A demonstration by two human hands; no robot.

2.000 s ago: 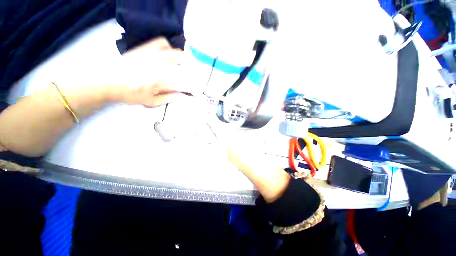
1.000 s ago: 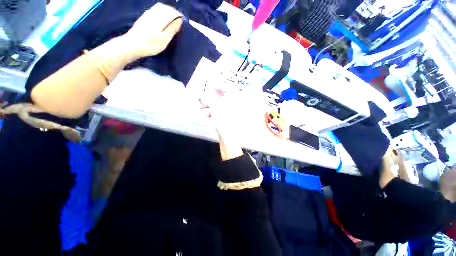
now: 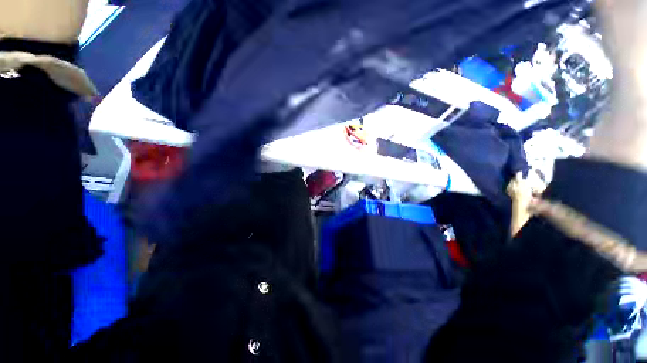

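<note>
A large dark navy garment panel [image 3: 284,85] is spread in the air across the upper picture, blurred by motion. It hides most of the sewing machine and much of the white table [image 3: 319,152]. My left forearm and its cuff show at the top left edge; the hand is cut off. My right forearm rises along the right edge, blurred; that hand is also out of the picture. Whether my hands hold the panel cannot be seen.
Orange-red and yellow scissors [image 3: 355,133] and a black phone [image 3: 397,149] lie on the table. Folded navy cloth [image 3: 386,244] lies in the blue bin [image 3: 401,210] right of my lap. A blue crate [image 3: 99,276] stands at left. Another person's hand [image 3: 521,204] is near navy cloth at right.
The navy panel has risen from the left of the table and now stretches across the view. Both my hands have moved out of the picture, and my right arm has swung far right and up.
</note>
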